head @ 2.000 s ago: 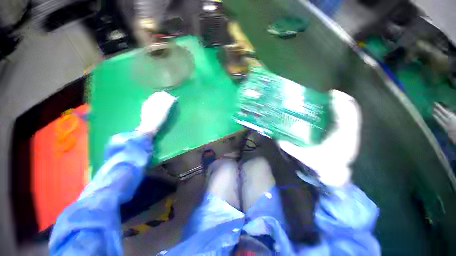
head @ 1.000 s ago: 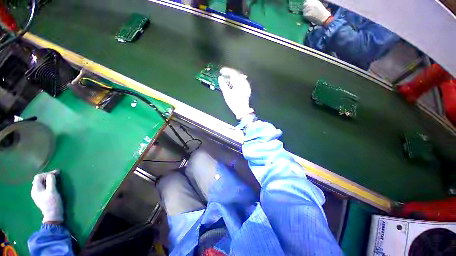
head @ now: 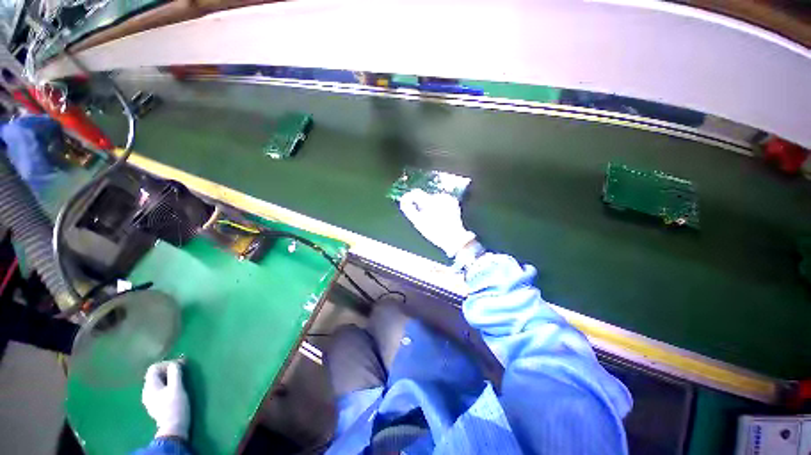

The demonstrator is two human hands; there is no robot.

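Note:
My right hand, in a white glove, reaches over the conveyor belt. Its fingers are closed at the near edge of a green circuit board and hide part of that edge. White glare lies on the board; whether it rests flat on the belt is unclear. My left hand, also in a white glove, lies on the green bench mat at lower left, its fingers drawn together. No object shows in it.
The dark green conveyor belt carries other boards to the left and right. A round clear disc hangs over the mat. A black fan, iron stand and cable stand at the bench's far edge.
My right hand carried a board from beside the mat to over the belt and stays at a board there. My left hand stays on the mat. The view has turned towards the belt.

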